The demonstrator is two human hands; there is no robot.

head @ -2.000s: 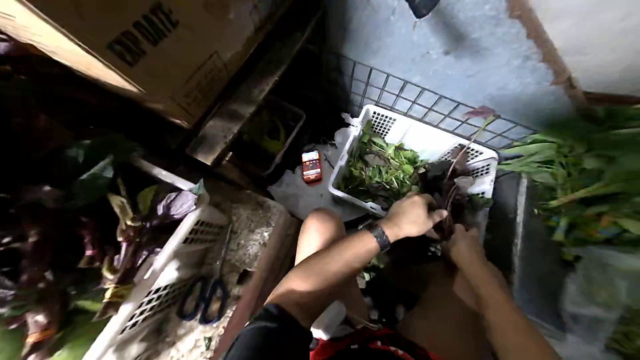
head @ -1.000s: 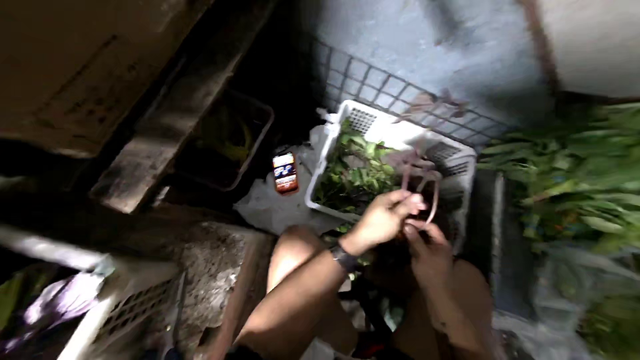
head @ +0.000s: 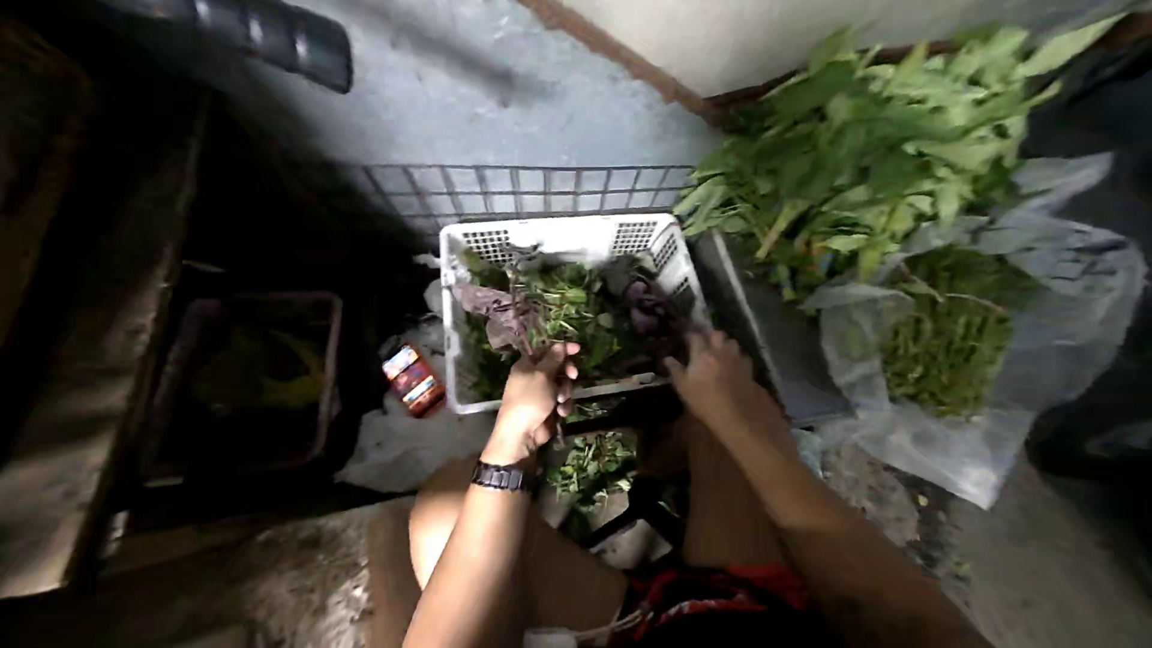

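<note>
A white plastic basket (head: 567,236) holds green leafy stems (head: 580,301) on its left and middle and dark purple leaves (head: 650,306) on its right. My left hand (head: 533,391) is closed around a purple-leaved stem (head: 504,315), whose leaves stand up over the basket's left part. At the basket's front right corner is my right hand (head: 715,373), with its fingertips by the dark purple leaves; blur hides whether it grips any. Loose green leaves (head: 594,463) lie below the basket, between my legs.
Behind the basket a black wire grid (head: 540,184) runs along the wall. A lit phone (head: 414,380) lies left of the basket. Large leafy greens (head: 864,144) and a clear plastic bag of greens (head: 954,333) are at the right. A dark crate (head: 333,360) stands at the left.
My hands, close together a second ago, are now apart, the right one at the basket's right side. The purple-leaved stem is in my left hand. The view has swung to the right.
</note>
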